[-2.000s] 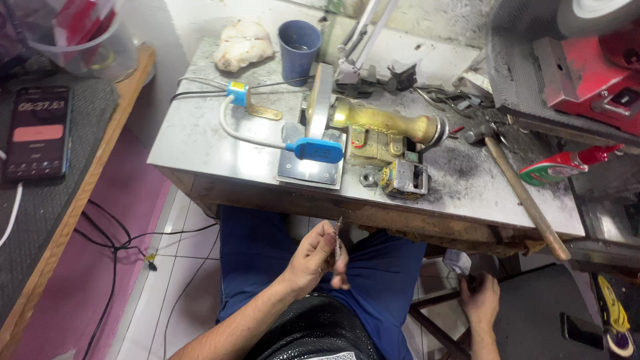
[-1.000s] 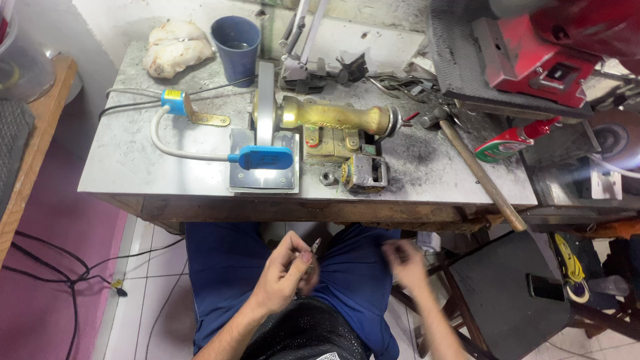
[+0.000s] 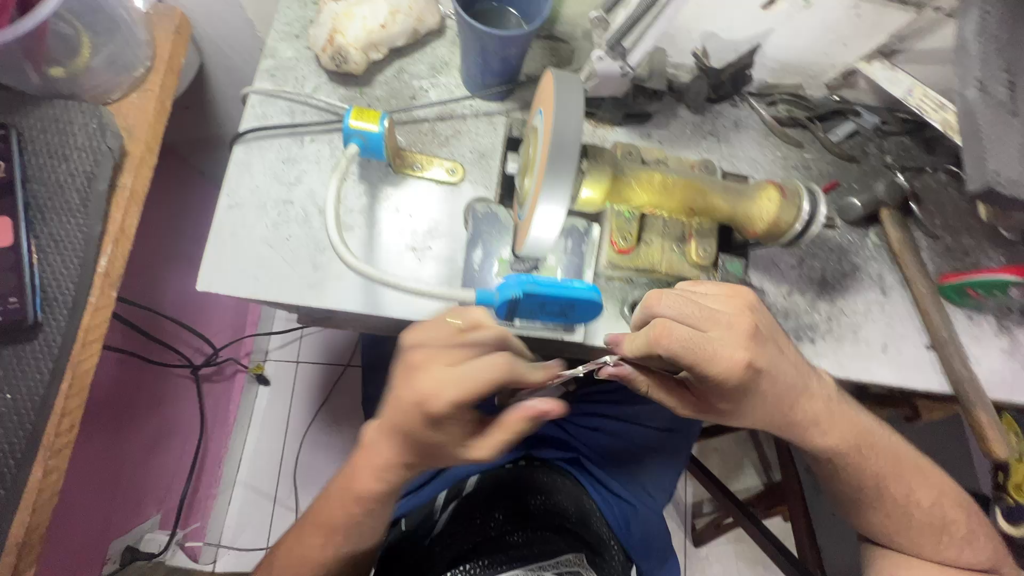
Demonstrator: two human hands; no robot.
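A small, thin, shiny metal piece (image 3: 586,369) spans the gap between my hands, over my lap at the bench's front edge. My left hand (image 3: 464,384), blurred, pinches its left end between thumb and fingers. The fingertips of my right hand (image 3: 696,352) grip the other end. Just behind them sits a blue lamp head (image 3: 548,298) on a white flexible neck, below a grinding wheel (image 3: 552,164) on a yellowish motor spindle (image 3: 688,196). What exactly the metal piece is, I cannot tell.
A hammer (image 3: 936,312) lies at the right, near pliers (image 3: 800,120) and a red and green bottle (image 3: 988,288). At the back are a blue cup (image 3: 500,40) and a whitish lump (image 3: 372,28). A phone (image 3: 18,232) rests on the left table; black cables (image 3: 196,368) hang beside it.
My right hand has come from the lower right to the bench's front edge and now holds the metal piece with my left. The view has moved closer to the bench.
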